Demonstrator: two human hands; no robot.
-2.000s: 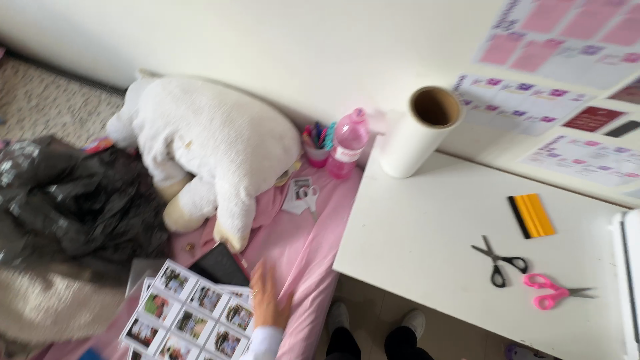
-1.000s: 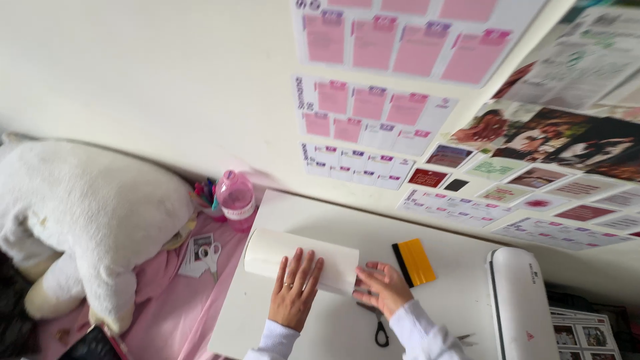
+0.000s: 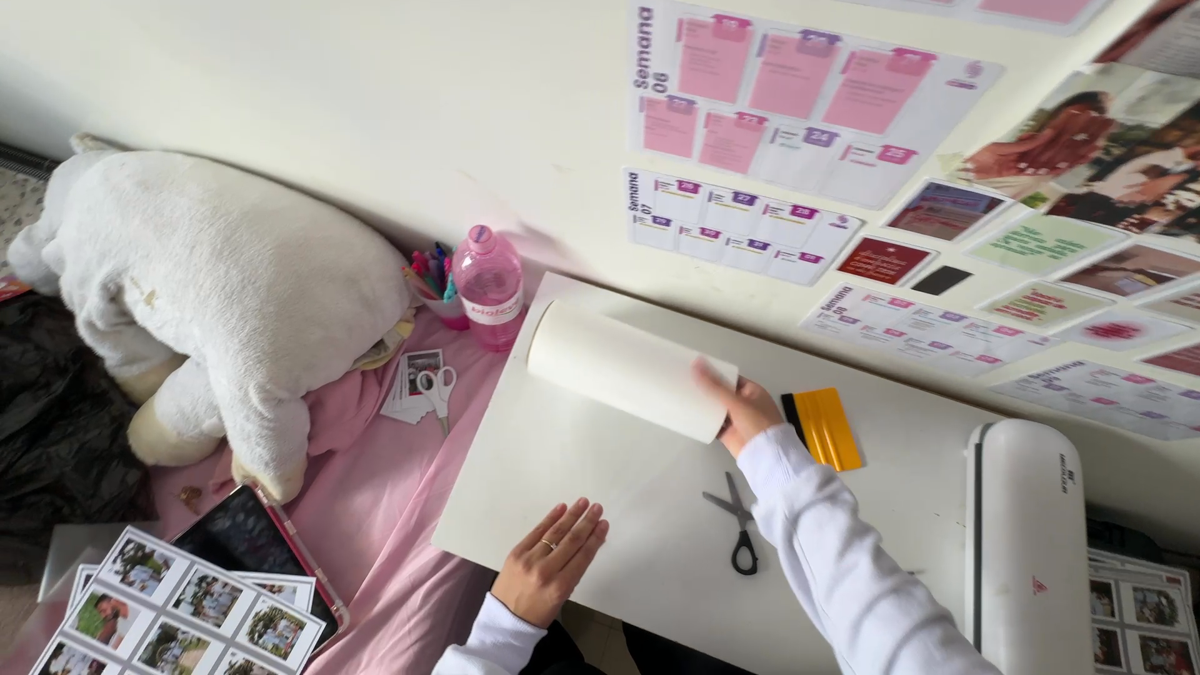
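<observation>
A wide white roll (image 3: 628,370) lies on its side on the white table (image 3: 553,450). My right hand (image 3: 736,403) grips the roll's right end, its fingers partly hidden behind it. Below the roll, my left hand (image 3: 553,562), wearing a ring, rests at the table's front edge with its fingers slightly apart and holds nothing. Black-handled scissors (image 3: 738,525) lie to the left of my right forearm. Just beyond my right wrist is a yellow squeegee card (image 3: 823,428) with a black edge.
A white laminator (image 3: 1027,553) stands at the right. Left of the table, a pink bottle (image 3: 489,291), a pen cup (image 3: 441,300), white scissors (image 3: 437,389), a tablet (image 3: 253,544), photo sheets (image 3: 178,609) and a white plush animal (image 3: 234,272) rest on pink cloth.
Two seconds ago the roll stood upright; now it lies on its side. My left hand has come off the roll to the table's front edge. My right hand has taken hold of the roll's right end.
</observation>
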